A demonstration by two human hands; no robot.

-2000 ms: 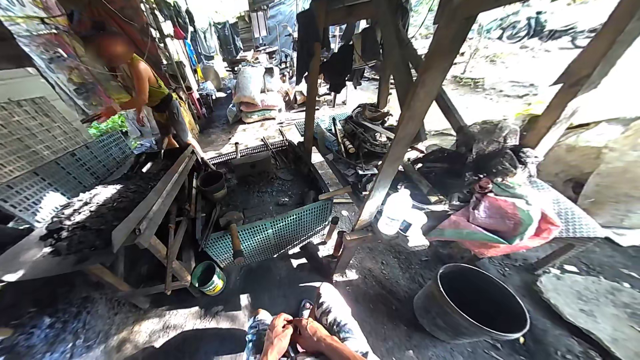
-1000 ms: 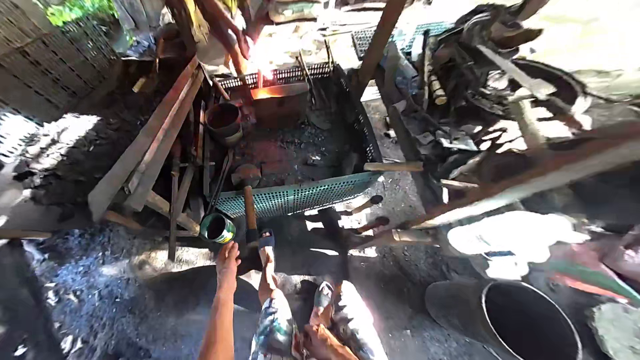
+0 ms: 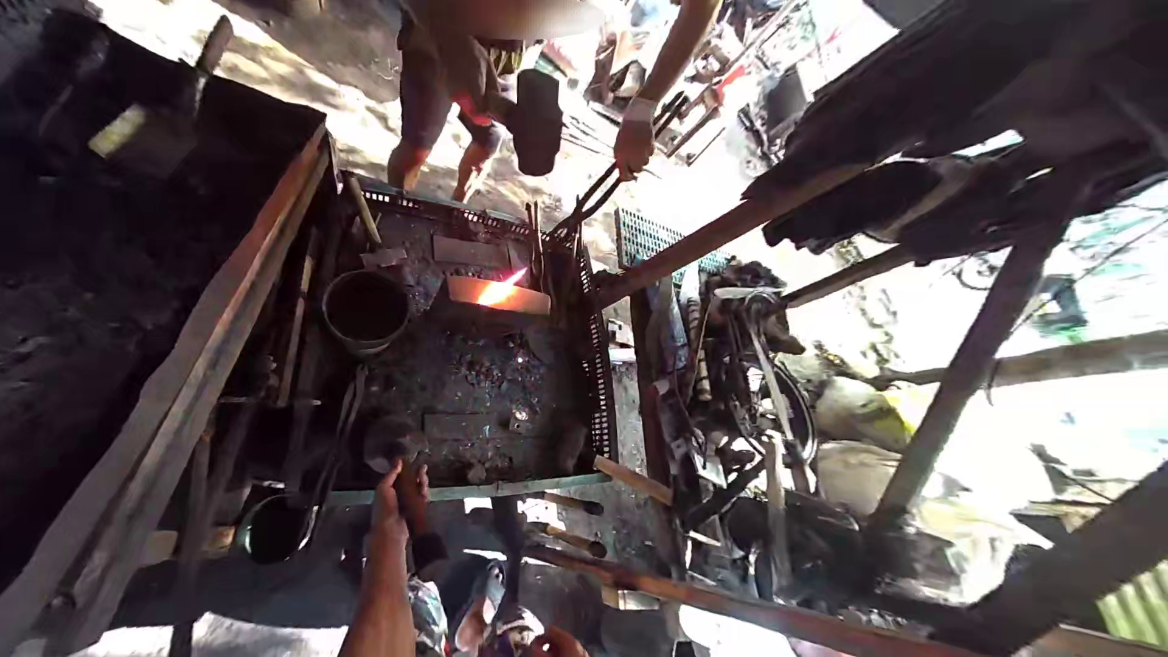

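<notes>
My left hand (image 3: 403,493) is around the wooden handle of a hammer, just below its dark head (image 3: 394,443), at the near edge of the crate-walled work bed. At the bottom edge is part of my right hand (image 3: 555,642), low over my lap; its fingers are mostly cut off. Glowing hot metal (image 3: 500,290) lies on the flat top of an anvil block (image 3: 529,300) across the bed. Over the far side, a co-worker's one hand holds a large hammer (image 3: 537,123), the other a pair of dark tongs (image 3: 598,193) that reach down toward the block.
A dark bucket (image 3: 367,312) stands left of the block. Long planks (image 3: 196,356) run along the left side. A can (image 3: 276,527) is near my left forearm. The plastic crate wall (image 3: 598,365) bounds the right side, with a slanting wooden beam (image 3: 739,224) and scrap beyond.
My left hand has moved from beside the green can to the hammer; two seconds ago both hands were together at my lap. The co-worker's large hammer is now in view. The view has shifted strongly.
</notes>
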